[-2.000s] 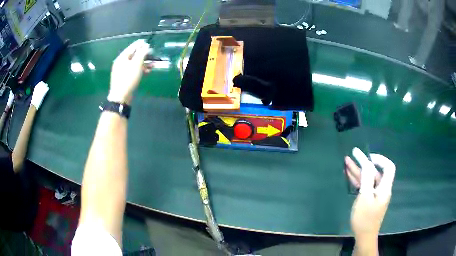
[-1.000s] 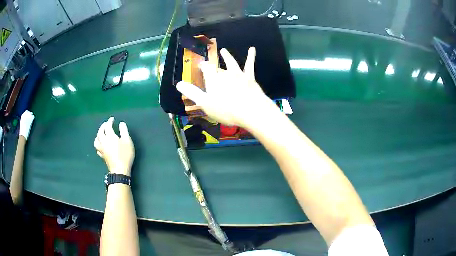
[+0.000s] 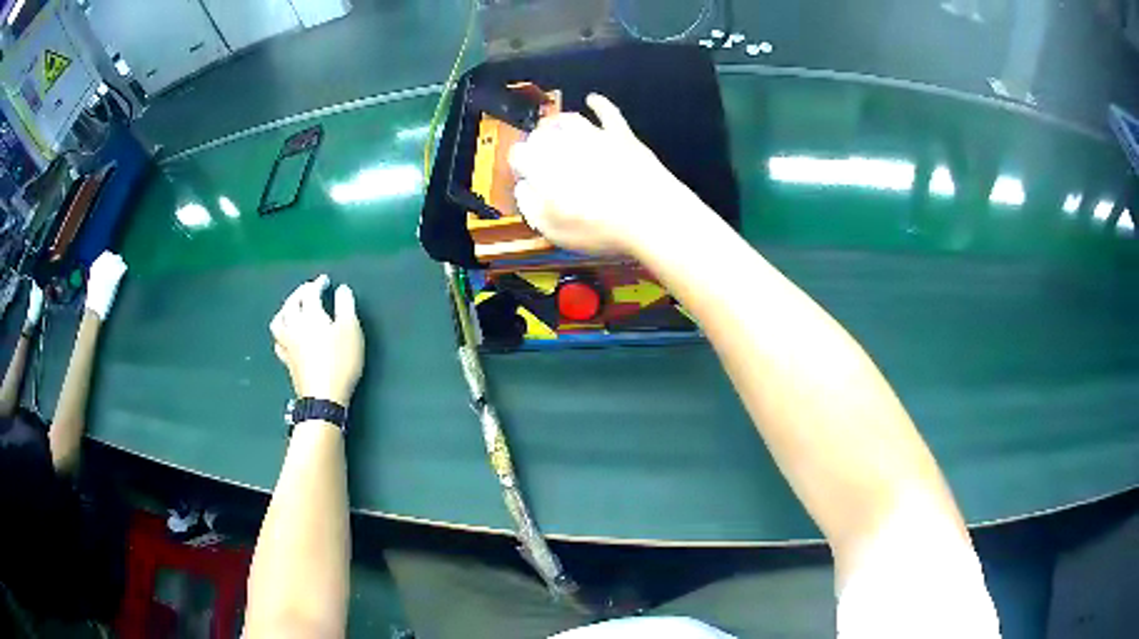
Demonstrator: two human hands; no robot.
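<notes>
A black phone frame [image 3: 460, 144] is at the orange fixture [image 3: 500, 235], over its recess and left side; its right part is hidden. My right hand [image 3: 581, 181] is over the fixture, fingers curled down at the frame. The hand hides its fingertips, so I cannot tell if they grip. My left hand [image 3: 319, 340], with a black watch on the wrist, is empty, fingers loosely bent and apart, over the green surface [image 3: 412, 474]. Another phone frame [image 3: 290, 171] with an open centre lies at the upper left.
The fixture sits on a black pad [image 3: 662, 112]. Below are a red button [image 3: 578, 300] and yellow arrows. A wrapped cable [image 3: 500, 456] runs to the near edge. A grey block [image 3: 543, 25] is behind. A neighbour's white-gloved hand [image 3: 106, 281] is at the left.
My right hand has come from the right side to the fixture, and its spread fingers have curled. My left hand has drawn back from the upper left, where a phone frame now lies.
</notes>
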